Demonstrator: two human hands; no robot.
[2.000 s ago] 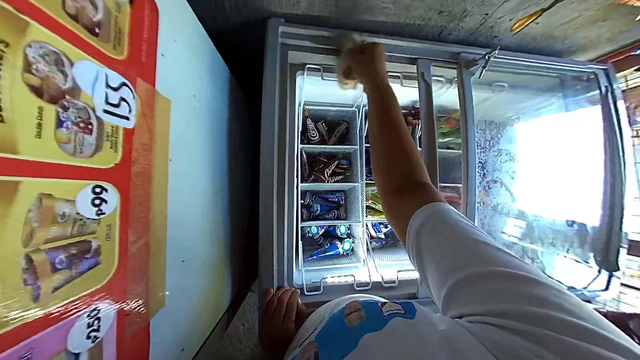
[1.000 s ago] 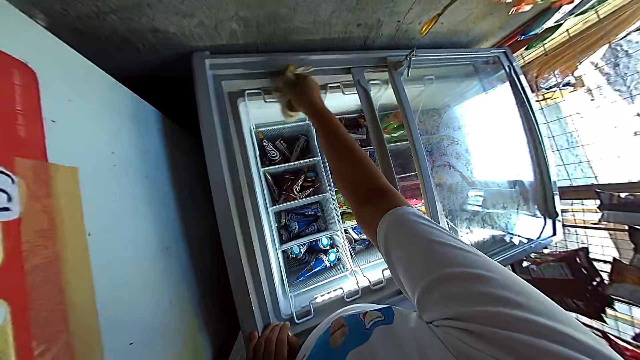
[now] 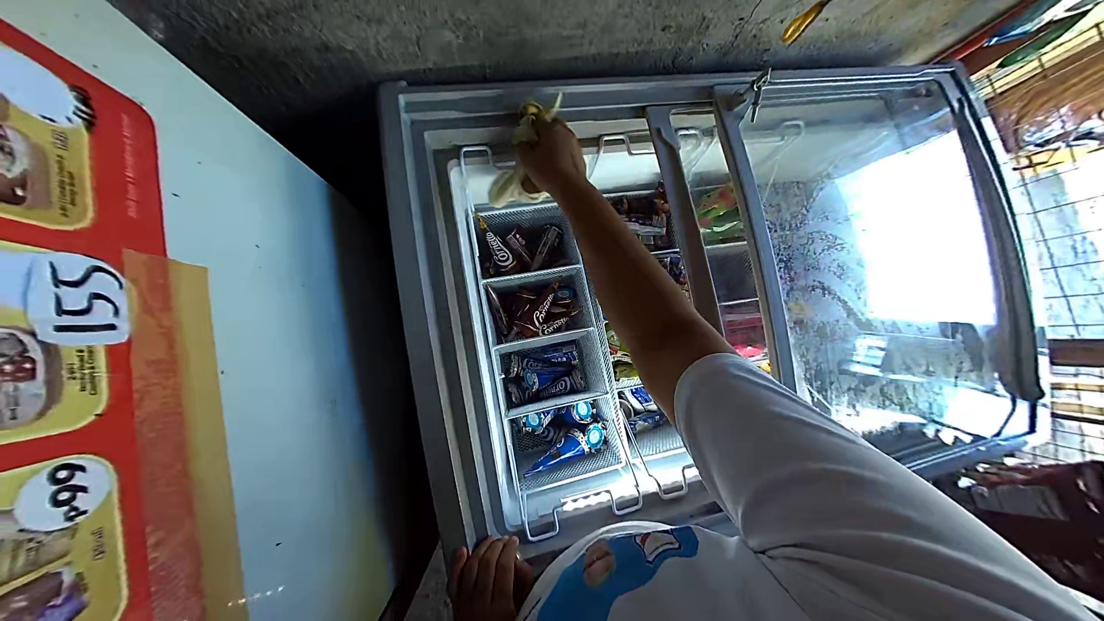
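A chest freezer [image 3: 414, 293] with a grey frame stands open on its left part. My right hand [image 3: 552, 159] is closed on a pale yellowish cloth [image 3: 516, 188] at the far inner edge of the opening, and part of the cloth hangs below the fingers. My left hand [image 3: 490, 580] rests on the near left corner of the freezer's frame, fingers over the rim, partly hidden by my shirt. Below my right arm, white wire baskets [image 3: 539, 278] hold wrapped ice cream cones [image 3: 565, 448] in brown and blue wrappers.
A sliding glass lid [image 3: 871, 259] covers the freezer's right part. Left of the freezer stands a white panel [image 3: 276, 345] with a red and yellow price poster [image 3: 138, 345]. A rough concrete wall [image 3: 483, 39] runs behind. Metal grating [image 3: 1065, 267] is at the far right.
My right hand stays at the freezer's far edge with the cloth, slightly shifted along it. My left hand remains at the near corner. The view has swung about.
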